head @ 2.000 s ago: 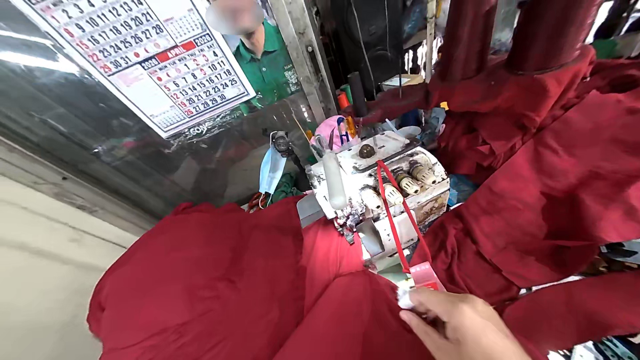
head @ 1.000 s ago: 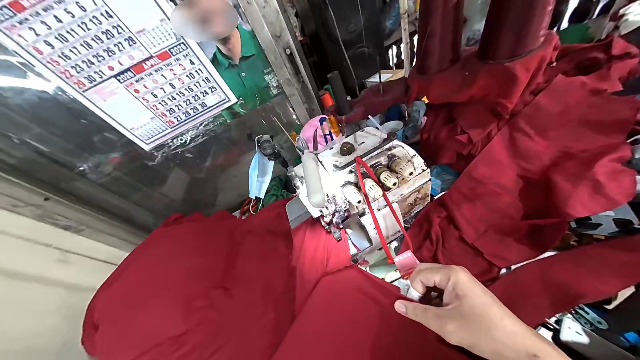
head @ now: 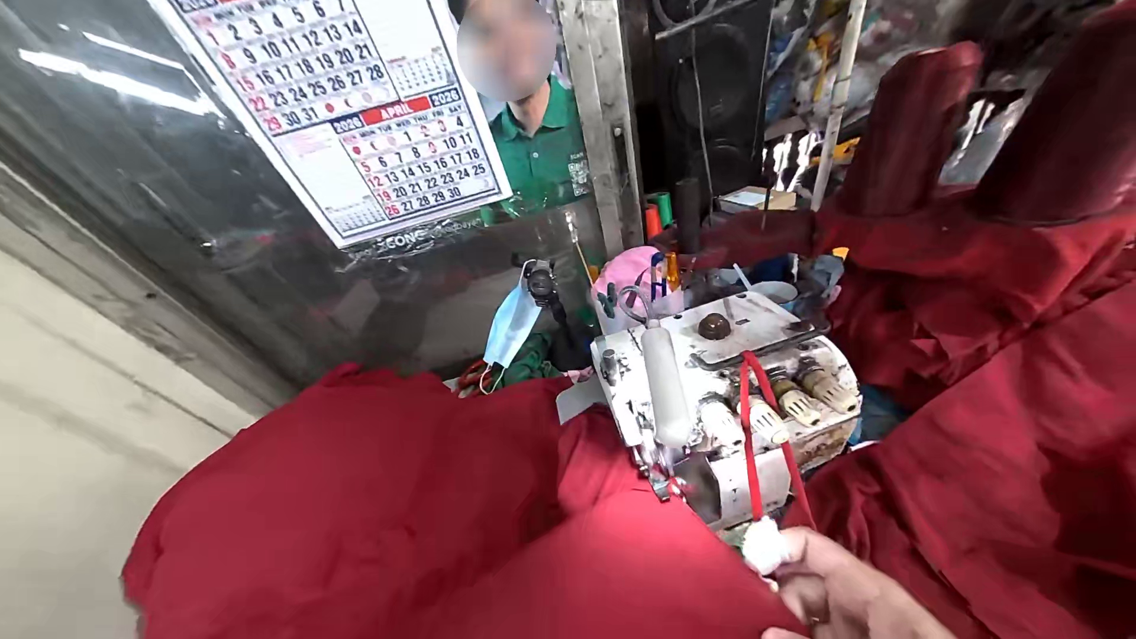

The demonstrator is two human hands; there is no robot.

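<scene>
My right hand [head: 843, 586] is at the bottom right, its thumb and fingers closed around a small white wad [head: 765, 545] in front of an overlock sewing machine [head: 737, 399]. A red strap [head: 752, 444] hangs down over the machine's tension dials towards the hand. Dark red fabric [head: 426, 497] spreads from the left to the bottom and passes by the needle and presser foot [head: 658, 479]. The fabric's right edge reaches my fingers; whether they grip it cannot be told. My left hand is not in view.
More red fabric [head: 1003, 461] heaps at the right, below large thread cones [head: 919, 129]. Behind the machine are a pink container [head: 628, 271] and a black speaker [head: 717, 98]. A blue face mask [head: 513, 324] hangs beside a metal-framed panel [head: 390, 311] with a calendar [head: 355, 98].
The red tag on the strap, seen beside my right hand earlier, is no longer visible. The hand stays by the machine's front with the white wad. The view has shifted somewhat.
</scene>
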